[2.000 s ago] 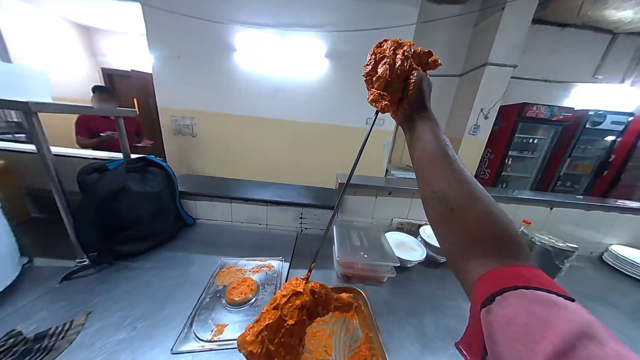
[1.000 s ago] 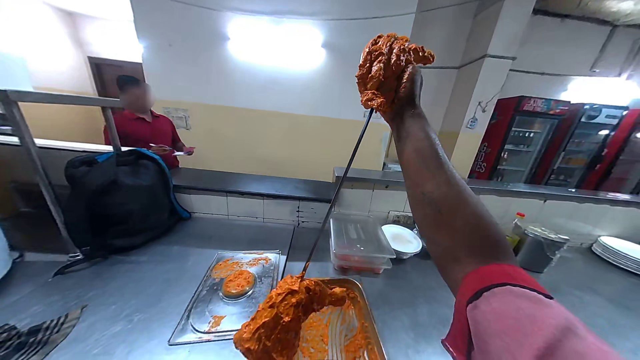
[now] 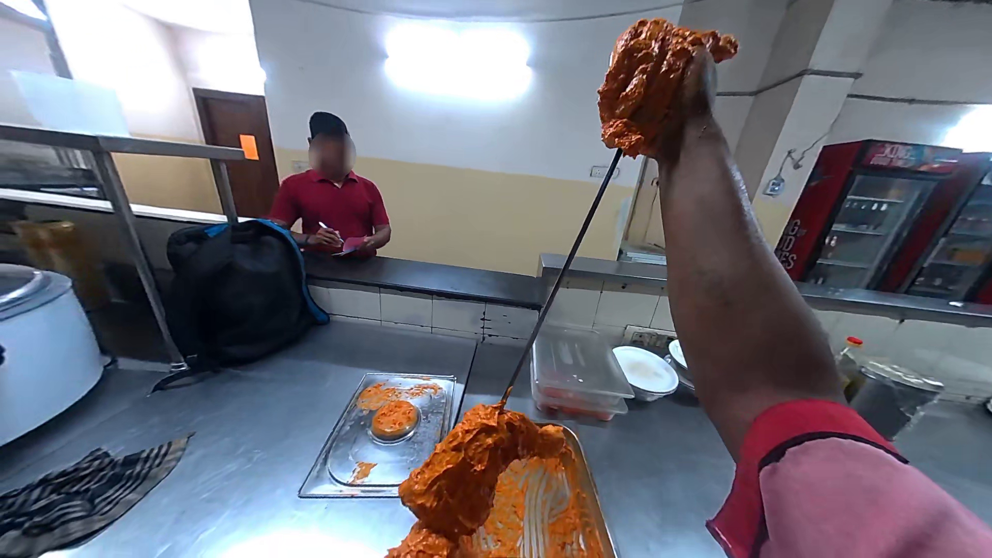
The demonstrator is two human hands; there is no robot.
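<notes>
My right hand [image 3: 696, 101] is raised at the upper right, closed around a lump of orange marinated meat [image 3: 651, 81] at the top of a long metal skewer [image 3: 564, 273]. The skewer slants down to the left into more marinated meat [image 3: 465, 465], which hangs over a steel tray [image 3: 593, 496] smeared with orange marinade. My left hand cannot be made out; the lower meat may hide it. A steel lid [image 3: 349, 457] with marinade on its raised middle lies left of the tray.
Lidded plastic containers [image 3: 581, 364] and white bowls [image 3: 645, 370] stand behind the tray. At left are a black bag [image 3: 236, 291], a striped cloth [image 3: 85, 488] and a large white pot [image 3: 46, 349]. A person in a red shirt [image 3: 333, 205] stands beyond the ledge [image 3: 426, 279], holding a pen and pad.
The person in red has moved rightward along the far side of the ledge. My right hand stays raised with the meat and skewer.
</notes>
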